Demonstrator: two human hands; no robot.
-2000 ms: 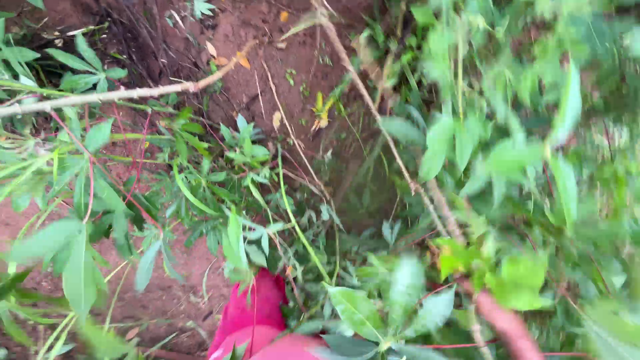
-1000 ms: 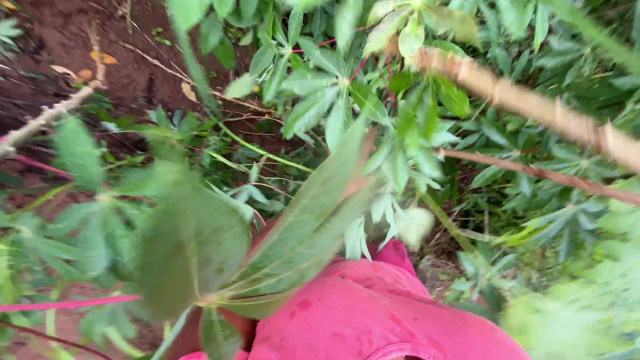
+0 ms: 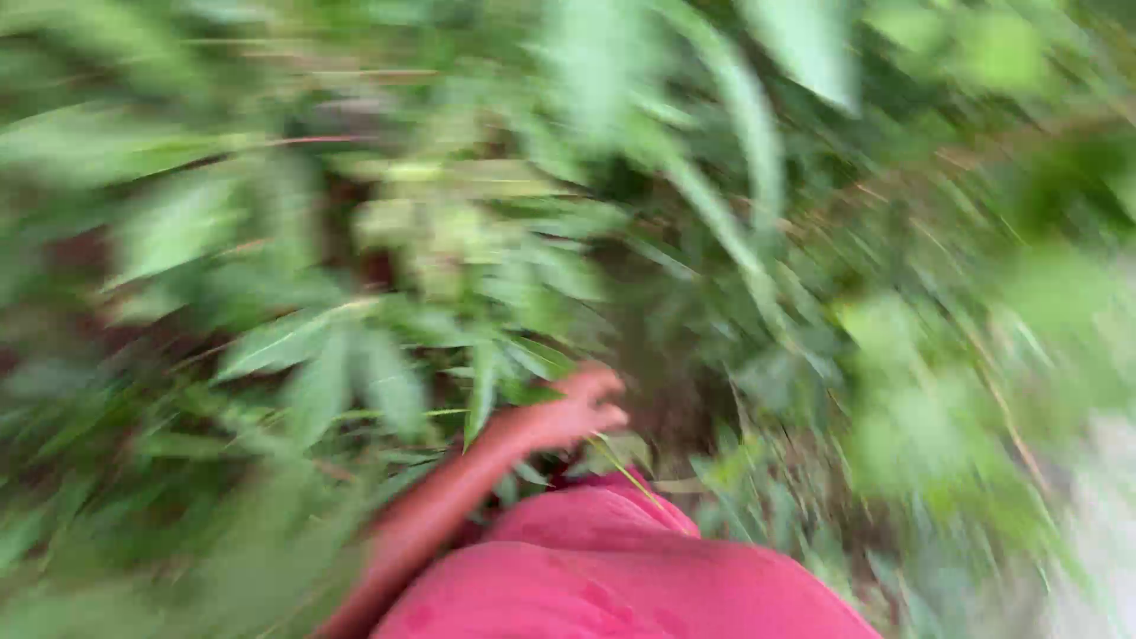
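Note:
My left hand (image 3: pixel 581 408) reaches out from the lower left, just above my pink clothing (image 3: pixel 612 568). Its fingers are bent, and blur hides whether anything lies between them. Green leaves (image 3: pixel 484 386) hang right beside the wrist, and a thin green stalk (image 3: pixel 626 466) runs below the fingers. My right hand is out of the frame.
Dense leafy plants with narrow lobed leaves (image 3: pixel 333 364) surround me, strongly blurred. A long green stem (image 3: pixel 723 222) slants across the upper middle. At the lower right edge lies a pale grey surface (image 3: pixel 1100 532).
My left hand and forearm have come plainly into sight. The view has swung away from the bare reddish soil and the thick stems seen earlier.

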